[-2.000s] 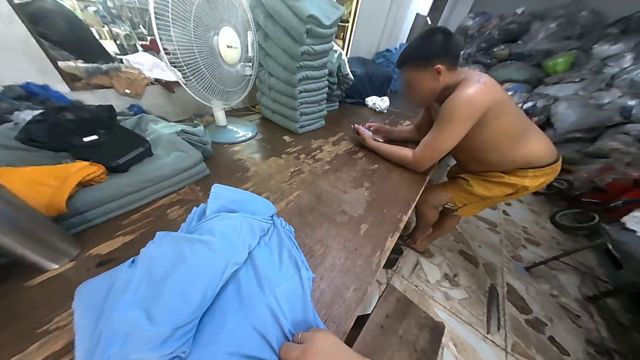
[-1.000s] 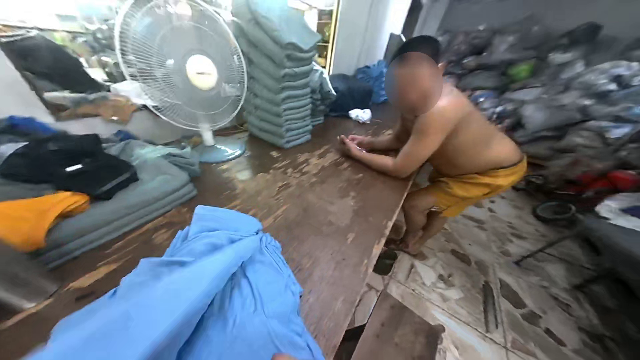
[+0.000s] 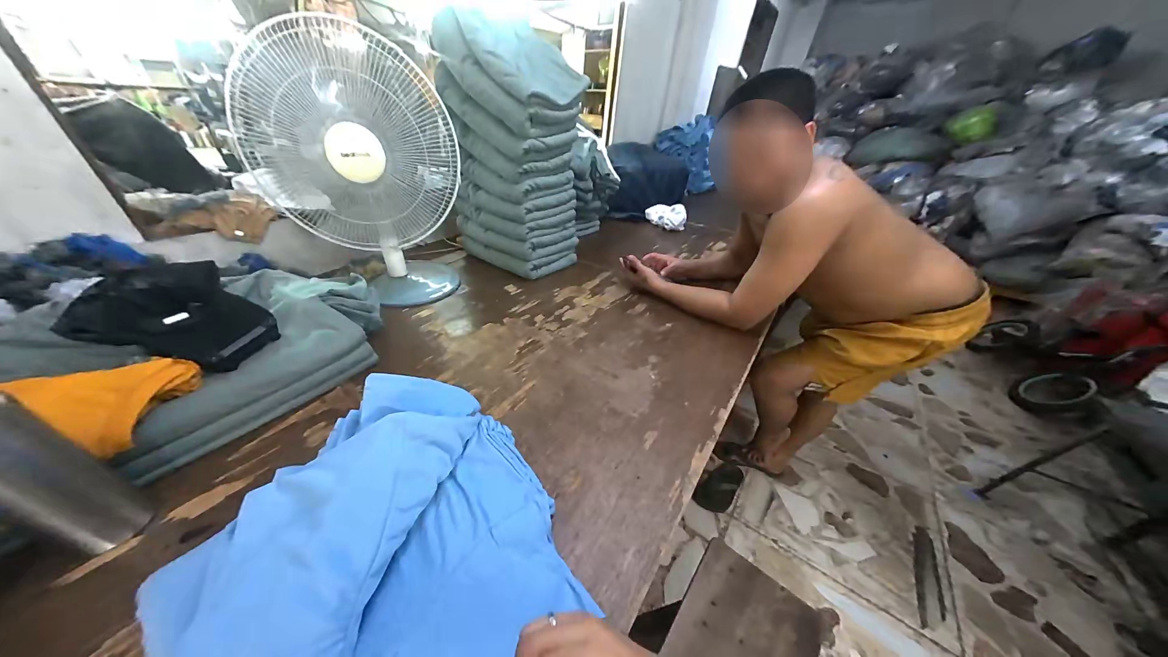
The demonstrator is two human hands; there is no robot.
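Note:
A light blue garment (image 3: 365, 538) with a gathered elastic edge lies loosely bunched over the near part of the wooden table. At the bottom edge of the view, my right hand (image 3: 579, 636), wearing a ring, is against the garment's lower right side. Only its back and knuckles show, so whether the fingers grip the cloth is hidden. My left hand is out of view.
A standing fan (image 3: 356, 155) and a tall stack of folded grey-green cloth (image 3: 520, 173) stand on the wooden table (image 3: 620, 401). Folded cloth (image 3: 301, 356) with black and orange garments lies left, near a metal cylinder (image 3: 64, 484). Another person (image 3: 821, 246) leans on the right edge.
The other person's head, bent over the hands two seconds ago, is now raised. My right hand, barely visible one second ago, shows more at the bottom edge.

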